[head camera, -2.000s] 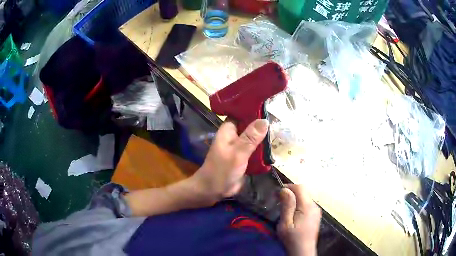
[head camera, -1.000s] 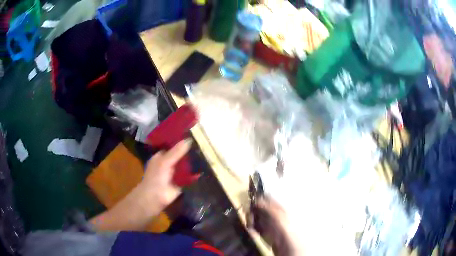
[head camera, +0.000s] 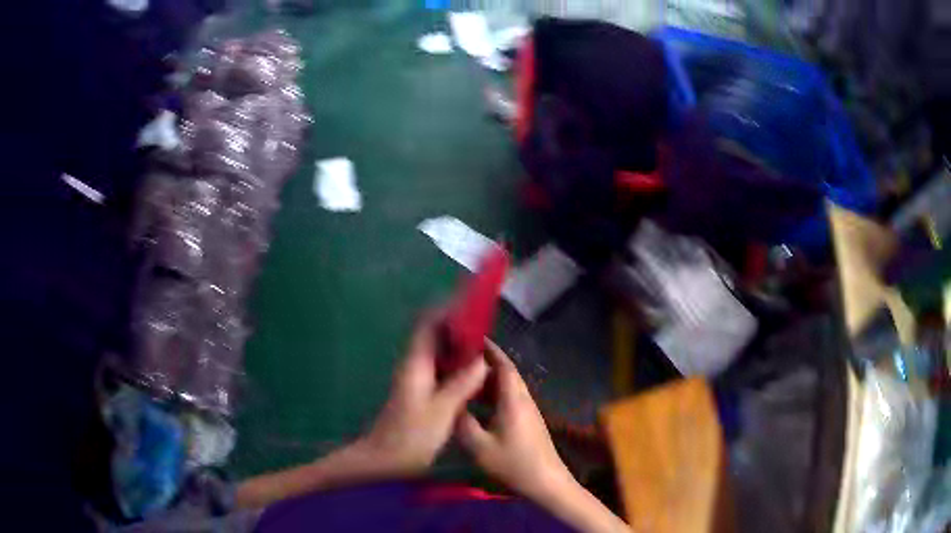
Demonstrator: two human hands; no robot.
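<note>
The red tagging gun (head camera: 476, 312) is in the middle of the view, held above the green floor, tilted and blurred. My left hand (head camera: 419, 401) is shut around its grip. My right hand (head camera: 511, 422) is close beside it on the right, fingers bent near the gun's lower part. Something small and dark shows between the right fingers, but blur hides what it is and whether it is held.
Wrapped, shiny packs (head camera: 214, 208) lie at the left on the green floor (head camera: 344, 281). White scraps (head camera: 337, 184) are scattered there. A dark bag with red edges (head camera: 594, 115), a blue crate (head camera: 772, 115), an orange sheet (head camera: 667, 453) and the table edge (head camera: 857, 416) are at the right.
The view has swung left, away from the table to the floor. The gun and my left hand have moved off the table's edge. My right hand has left the table and come beside the gun.
</note>
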